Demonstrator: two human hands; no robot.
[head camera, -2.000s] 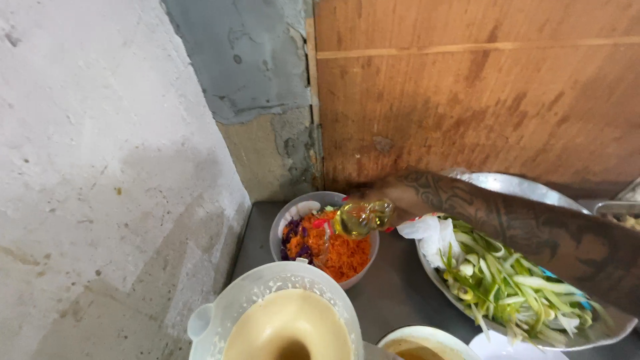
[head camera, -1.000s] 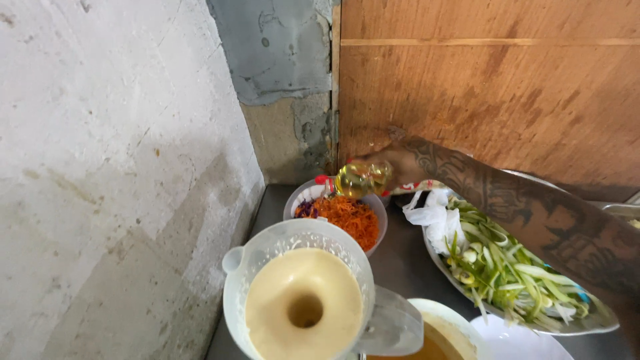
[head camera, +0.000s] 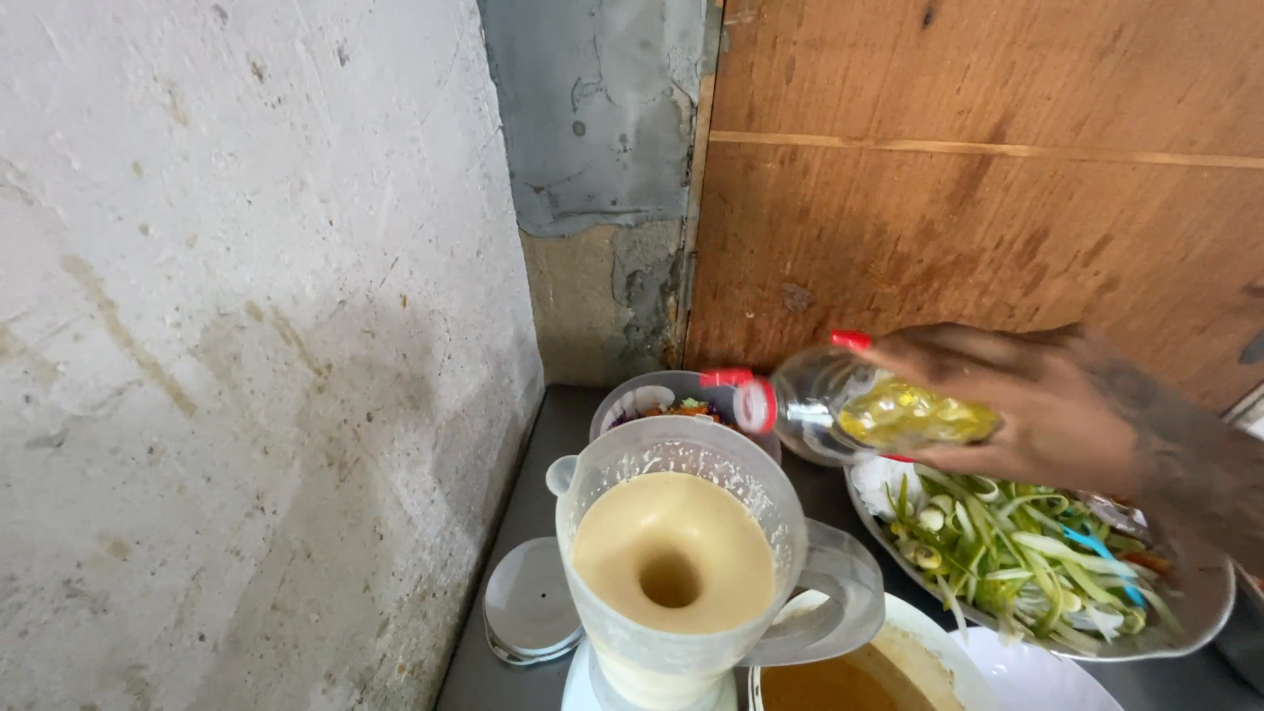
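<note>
My right hand (head camera: 1027, 405), with red nails and a tattooed forearm, reaches in from the right, gripping a clear plastic bottle (head camera: 849, 410) of yellow oil. The bottle lies almost level, its open red-rimmed mouth pointing left, above and right of a blender jug (head camera: 790, 553). In the jug, a smooth beige mixture (head camera: 721, 528) swirls around a deep central hole. Behind the jug stands a plastic bowl (head camera: 617, 403) of shredded vegetables, partly hidden. My left hand is not in view.
A metal bowl (head camera: 1200, 627) of green and white vegetable strips stands at right. In front are a container of orange-brown liquid (head camera: 839, 686) and a white dish (head camera: 1037, 671). Round white lids (head camera: 533, 597) lie left of the jug. Walls (head camera: 296, 296) rise at left and behind.
The bottle and my right hand have come from over the shredded-vegetable bowl toward the blender jug. The view has shifted, and the jug now covers much of that bowl.
</note>
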